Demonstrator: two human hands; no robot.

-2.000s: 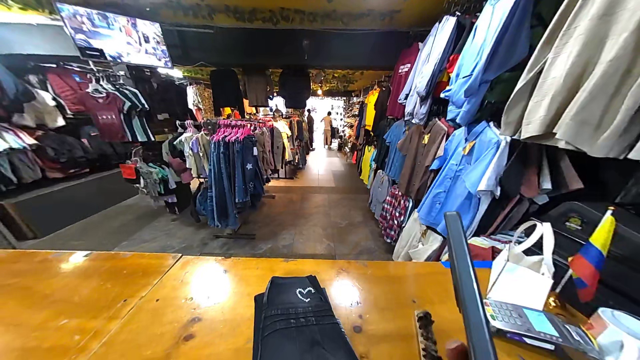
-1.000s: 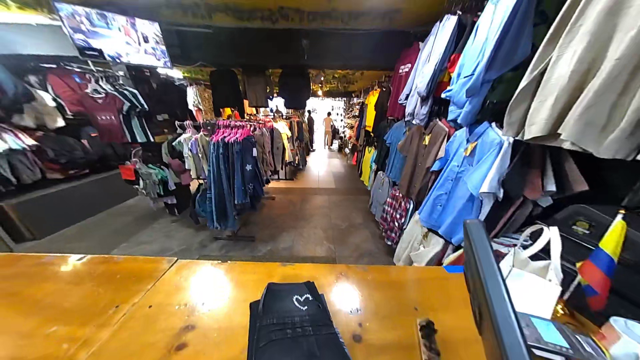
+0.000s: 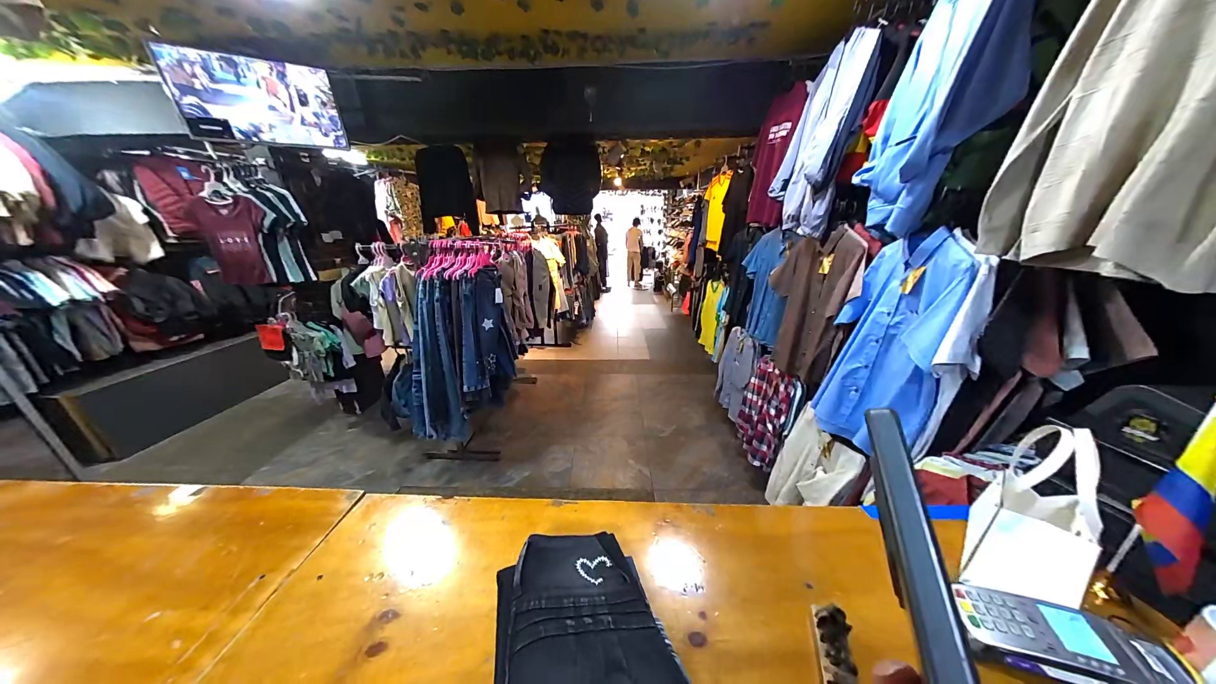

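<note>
At the bottom edge, just left of a dark upright screen or tablet [image 3: 917,560] seen nearly edge-on, a small part of my right hand [image 3: 896,674] shows. The rest of that hand is hidden or out of frame, and whether it grips the screen cannot be told. My left hand is not in view. Folded black jeans [image 3: 589,627] with a white heart on the pocket lie on the varnished wooden counter [image 3: 285,570]. A small dark, rough-surfaced object [image 3: 834,646] lies between the jeans and the screen.
A card payment terminal [image 3: 1035,622], a white handbag [image 3: 1035,532] and a yellow, blue and red flag [image 3: 1178,513] stand at the right. Past the counter are a rack of jeans [image 3: 456,351], hanging shirts [image 3: 902,323] and an aisle with distant people [image 3: 635,252].
The dark screen swung right, over much of the card terminal, then came partly back left. A fingertip beside it, seen two seconds ago and out of sight one second ago, shows again.
</note>
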